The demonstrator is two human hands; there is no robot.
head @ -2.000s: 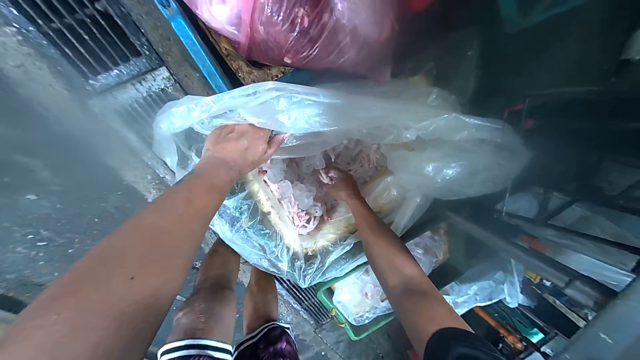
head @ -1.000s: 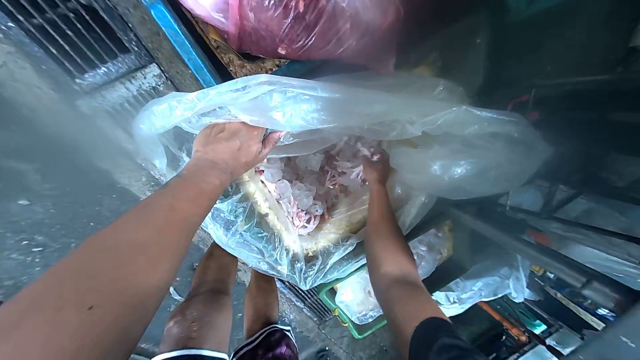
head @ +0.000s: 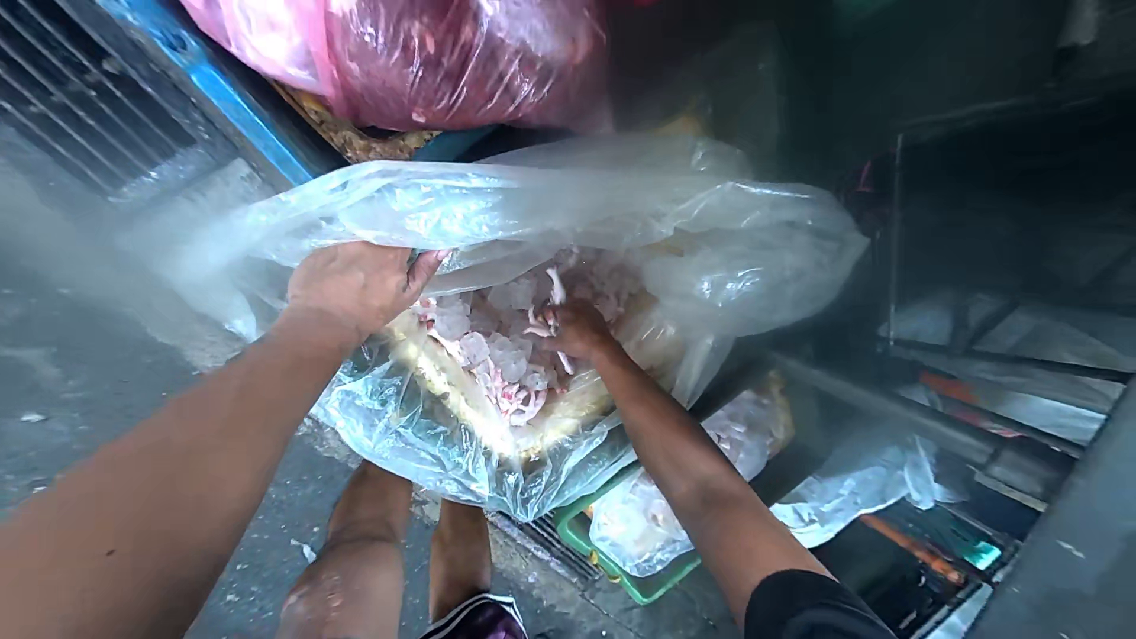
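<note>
A large clear plastic bag (head: 497, 200) lines a yellowish-rimmed box (head: 444, 377) and stands open at its mouth. Inside lie ice pieces (head: 510, 355) mixed with pale pinkish pieces of raw meat (head: 519, 399), slender and perhaps chicken feet. My left hand (head: 359, 284) grips the bag's edge at the box's left side, thumb over the plastic. Down in the box, my right hand (head: 577, 328) has its fingers closed on pale slender meat pieces, some of which stick out above and beside the fingers.
Beyond the box, a pink plastic bag of meat (head: 461, 62) rests in a blue-edged container (head: 222, 98). A green crate (head: 621, 568) holding a bagged load (head: 643, 524) sits below on the right. Metal bars (head: 1003, 355) run along the right. A floor grate (head: 80, 89) is at upper left.
My right hand has moved left within the box from its far right part, and pale pieces now show at its fingers. My left hand stays on the bag's edge.
</note>
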